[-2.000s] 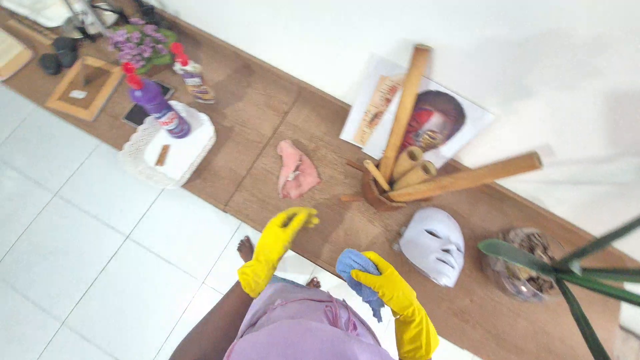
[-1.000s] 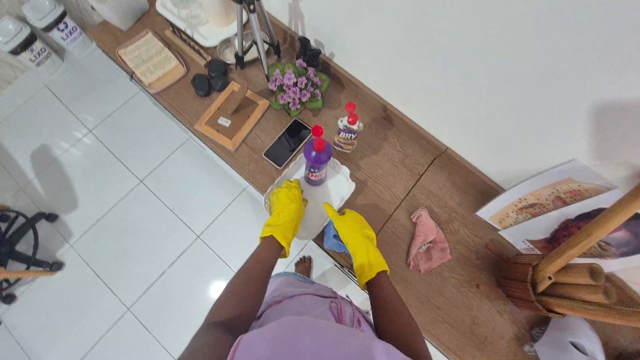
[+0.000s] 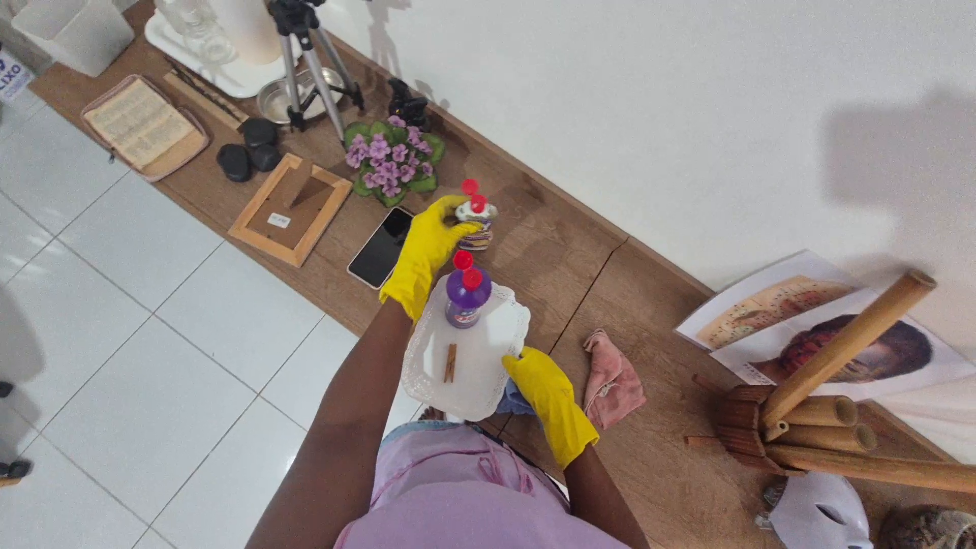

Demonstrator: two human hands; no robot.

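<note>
My left hand [image 3: 438,244], in a yellow rubber glove, is closed around the upper part of a small bottle with a red cap [image 3: 476,226] on the wooden counter. My right hand [image 3: 545,389], gloved alike, grips the right edge of a white tray with a lacy rim [image 3: 427,335]. On that tray stand a purple bottle with a red cap [image 3: 465,297] and a wooden clothespin [image 3: 451,363]. A blue cloth [image 3: 515,399] shows partly between the tray and my right hand. A pink cloth [image 3: 610,381] lies on the counter to the right.
Left of my left hand lie a smartphone [image 3: 383,248], a wooden frame [image 3: 252,225], black stones [image 3: 234,162] and an open book [image 3: 145,126]. Behind them are purple flowers [image 3: 393,160] and a tripod [image 3: 313,69]. Rightward stand a holder with bamboo tubes [image 3: 743,427] and a white mask [image 3: 820,515].
My left hand has moved from the tray's left side to the small bottle. My right hand has stayed at the tray's right edge. The view has shifted.
</note>
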